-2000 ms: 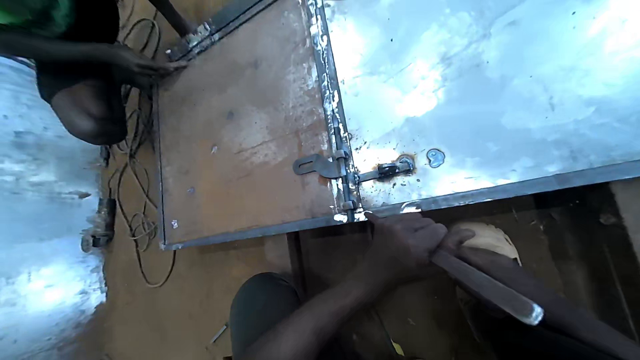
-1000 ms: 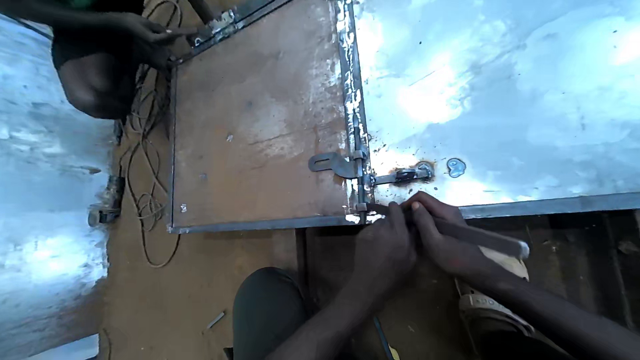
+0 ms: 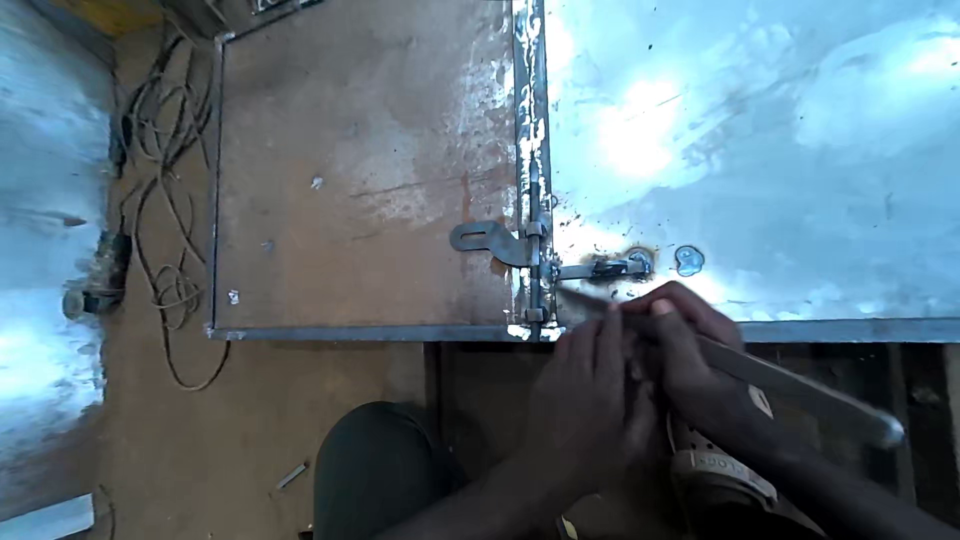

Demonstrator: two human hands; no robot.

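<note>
A long flat metal bar, perhaps a file or chisel, slants from the lower right to a narrow tip beside the metal door's seam. My right hand is closed around it near its middle. My left hand lies against its narrow part, fingers curled; how firmly it grips is hidden. Left of the tip, a sliding bolt runs along the seam, with a slotted metal handle pointing left. A short welded metal arm sits on the shiny sheet panel, just above the tip.
A brown, rust-stained panel adjoins the seam on the left. Coiled cable lies on the floor beyond it, near a dark power tool. Another shiny sheet stands at the far left. A small metal piece lies beside my knee.
The bar's tip has moved up from the frame edge to the area just below the welded arm. The other person at the upper left is no longer in view.
</note>
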